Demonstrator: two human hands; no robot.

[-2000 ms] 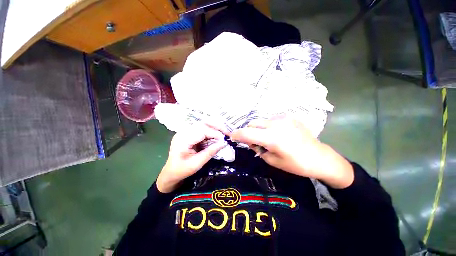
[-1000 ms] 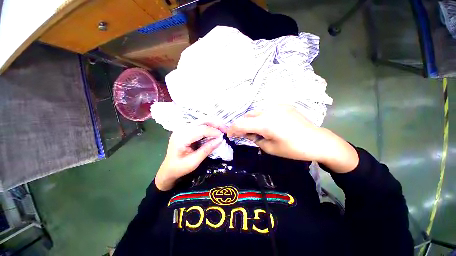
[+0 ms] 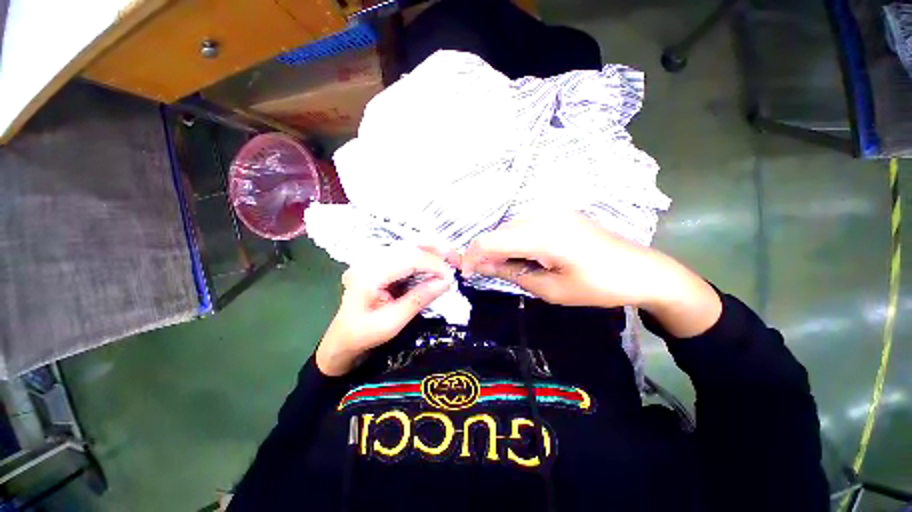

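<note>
A white garment point(image 3: 450, 140) with thin dark stripes lies bunched on the lap, overexposed in large parts. My left hand point(image 3: 385, 300) pinches a small fold of its near edge between thumb and fingers. My right hand point(image 3: 560, 262) is against the same edge, its fingertips nearly touching the left ones, with the fingers curled and pinched together on the cloth. A small dark spot shows between the fingertips. No needle or thread can be made out.
A red lined waste bin point(image 3: 272, 187) stands at left beside a grey cloth-covered stand point(image 3: 95, 220). A table with an orange drawer point(image 3: 215, 50) is at upper left. Another blue-edged stand point(image 3: 862, 90) is at upper right. Yellow-black tape point(image 3: 886, 300) marks the green floor.
Both hands stay at the garment's near edge. The right hand's fingers have shifted slightly and its wrist has lowered a little since two seconds ago. The view has tilted slightly.
</note>
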